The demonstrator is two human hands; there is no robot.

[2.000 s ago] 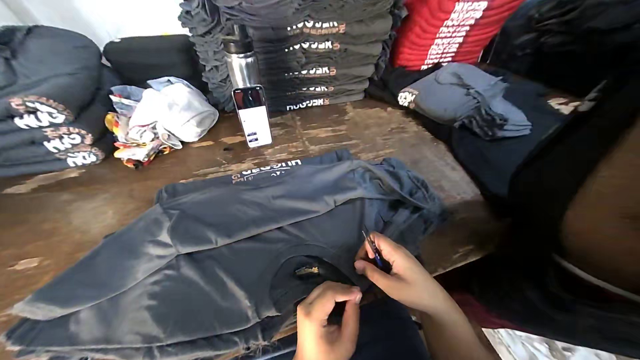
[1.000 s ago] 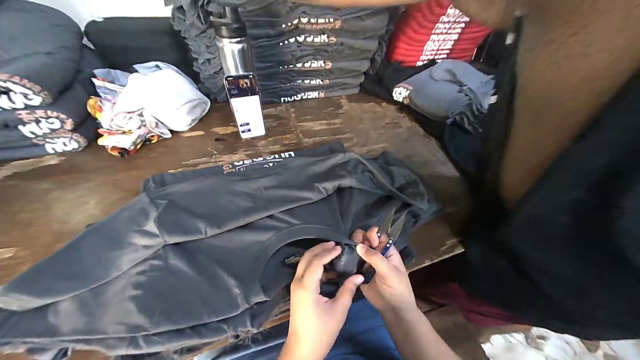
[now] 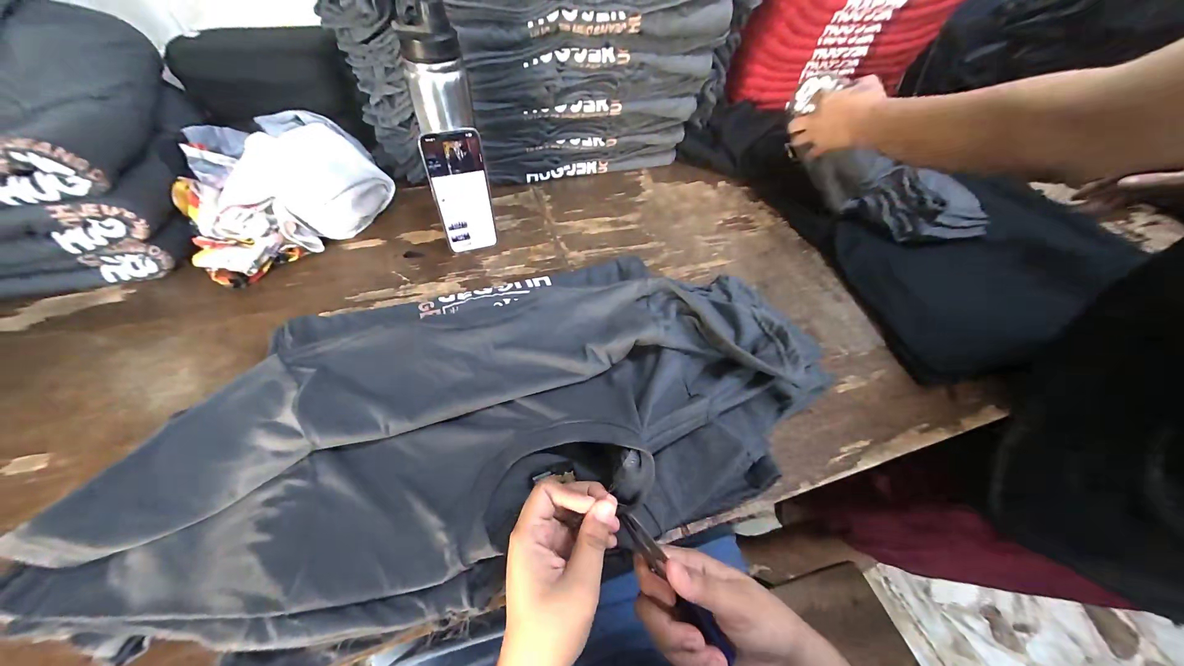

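A dark grey printed T-shirt (image 3: 388, 481) lies spread on the worn wooden table (image 3: 592, 222), its round neckline near the front edge. At the neckline my left hand (image 3: 560, 555) pinches something small between thumb and fingertips, perhaps a thread or the collar's edge; which one cannot be told. My right hand (image 3: 712, 610) grips thread snips (image 3: 652, 546) with a dark blue handle, their metal blades pointing at my left fingertips. Whether the blades touch the cloth is unclear.
Behind the shirt stand a smartphone (image 3: 460, 194), a steel bottle (image 3: 437, 88) and stacked grey shirts (image 3: 573, 92). A crumpled white cloth (image 3: 310, 176) and dark folded shirts (image 3: 74, 157) lie left. At right, another person's hand (image 3: 842, 116) touches a grey garment (image 3: 906, 199) near red shirts (image 3: 832, 46).
The snips have turned from pointing up beside my right fingers to pointing at my left fingertips. The other person's arm now reaches over the grey garment at the right.
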